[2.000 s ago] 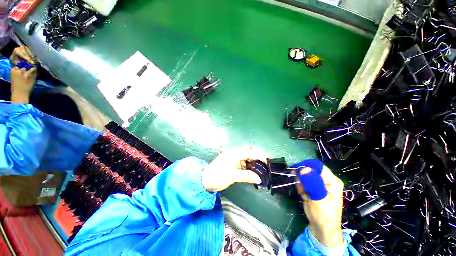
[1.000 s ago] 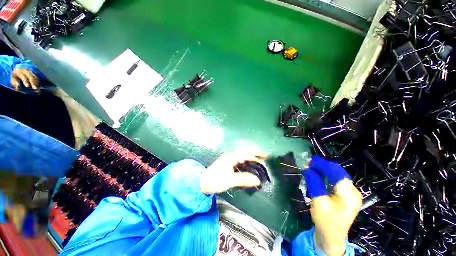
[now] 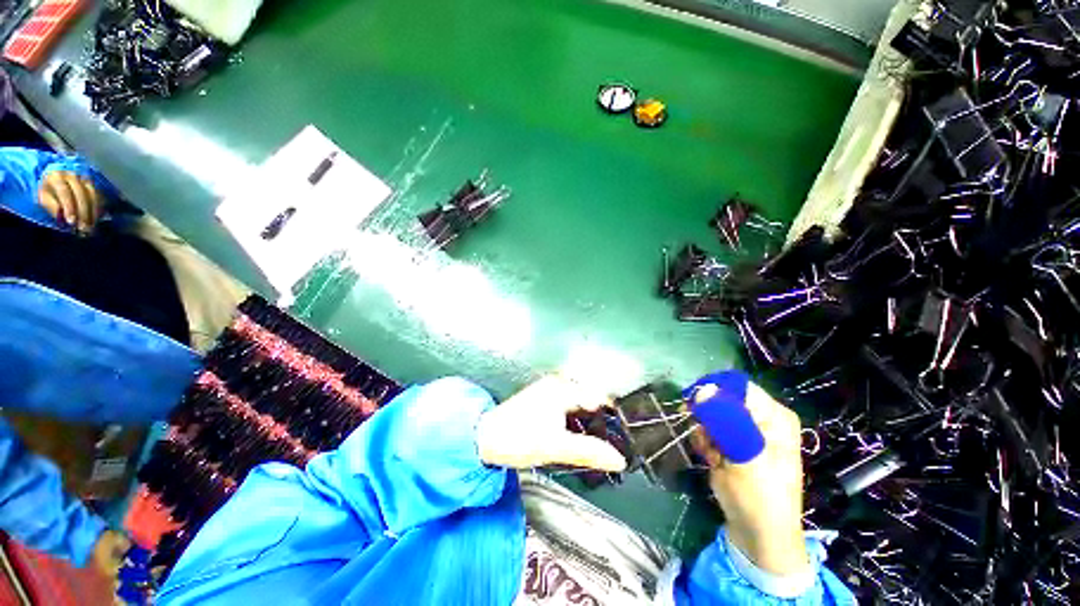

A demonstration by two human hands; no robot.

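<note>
My left hand (image 3: 551, 429) is closed on a dark round part (image 3: 595, 424), mostly hidden by the fingers. My right hand (image 3: 749, 456), with blue finger covers, pinches the wire handles of a black binder clip (image 3: 651, 429). The clip is against the right side of the round part; whether it grips the part cannot be told. Both hands are above the bench's near edge. A large heap of black binder clips (image 3: 947, 320) lies at the right, with a few strays at its left edge.
A white sheet (image 3: 302, 213) and clipped pieces (image 3: 462, 211) lie on the green bench (image 3: 557, 237). A white disc (image 3: 616, 98) and amber piece (image 3: 650, 113) lie farther back. A red tray of black pieces (image 3: 255, 408) is lower left. Another person's hand (image 3: 71, 199) shows at left.
My right hand was apart from the round part a second ago and is now close to it with a clip. The disc and amber piece have shifted left in view.
</note>
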